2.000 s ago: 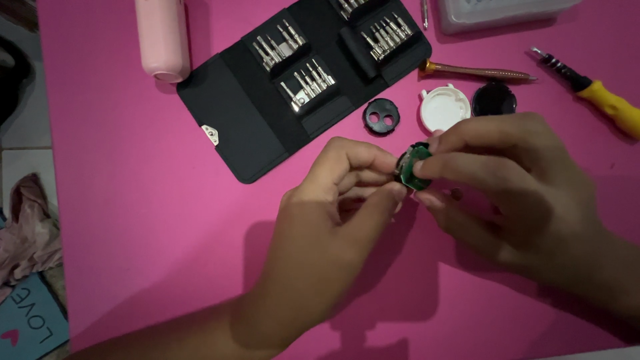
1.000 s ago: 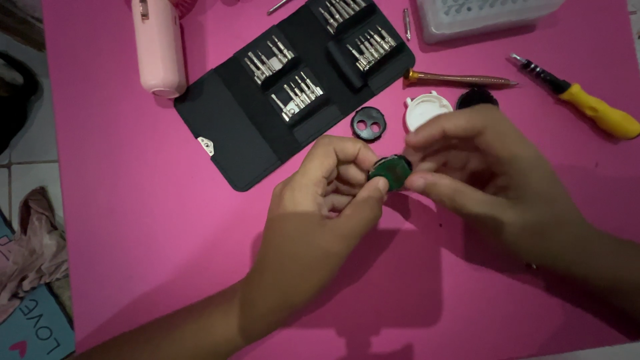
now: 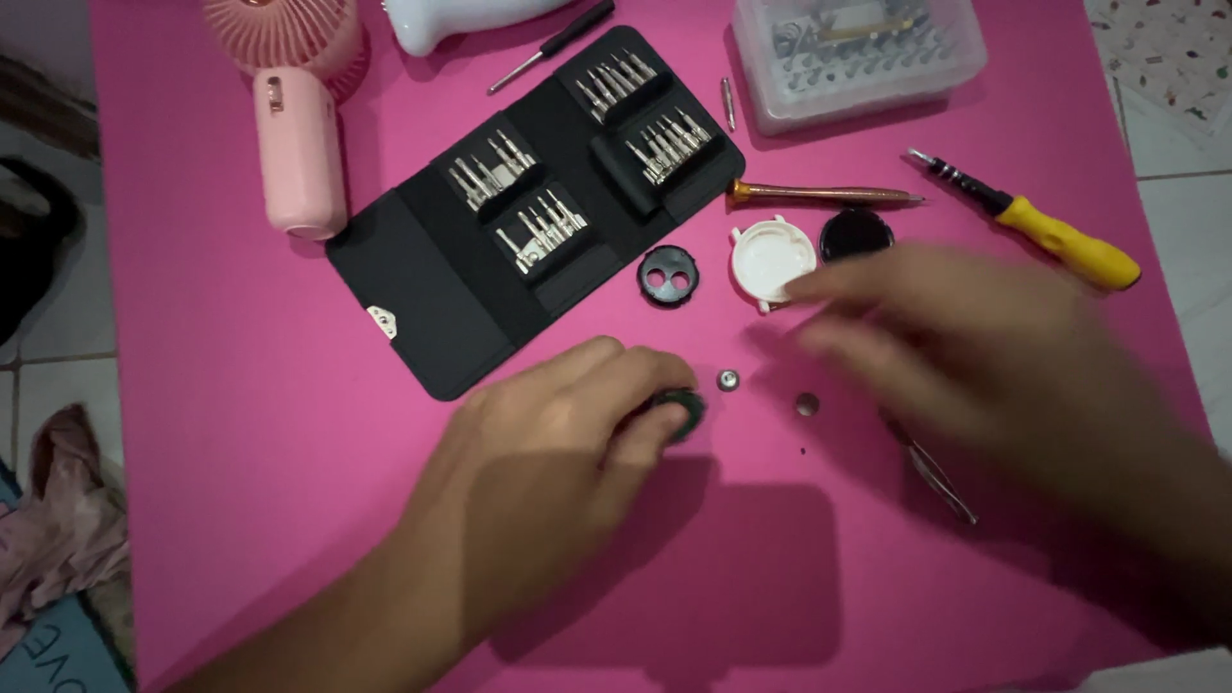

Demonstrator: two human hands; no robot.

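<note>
My left hand (image 3: 577, 433) grips a small round green circuit board (image 3: 684, 414) between thumb and fingers, low over the pink table. Motion blurs my right hand (image 3: 962, 346), which has its thumb and index finger apart beside a round white plastic housing (image 3: 773, 262); it holds nothing that I can see. Behind its fingers sits a black round cap (image 3: 856, 234), partly covered. A black disc with two holes (image 3: 668, 276) lies left of the housing. Two small round metal parts, one silver (image 3: 728, 380) and one darker (image 3: 807, 404), lie between the hands. Metal tweezers (image 3: 938, 476) are partly under my right hand.
A black bit wallet (image 3: 423, 289) lies open beyond my left hand, beside a pink handheld fan (image 3: 300, 154). Farther off are a black screwdriver (image 3: 551, 46) and a clear plastic box of bits (image 3: 866, 106). A copper-coloured screwdriver (image 3: 828, 195) and a yellow-handled screwdriver (image 3: 1068, 241) lie at the right.
My right hand has let go of the circuit board and moved right, away from my left hand. My left hand has turned palm down, still with the board. The view takes in more of the table's far side.
</note>
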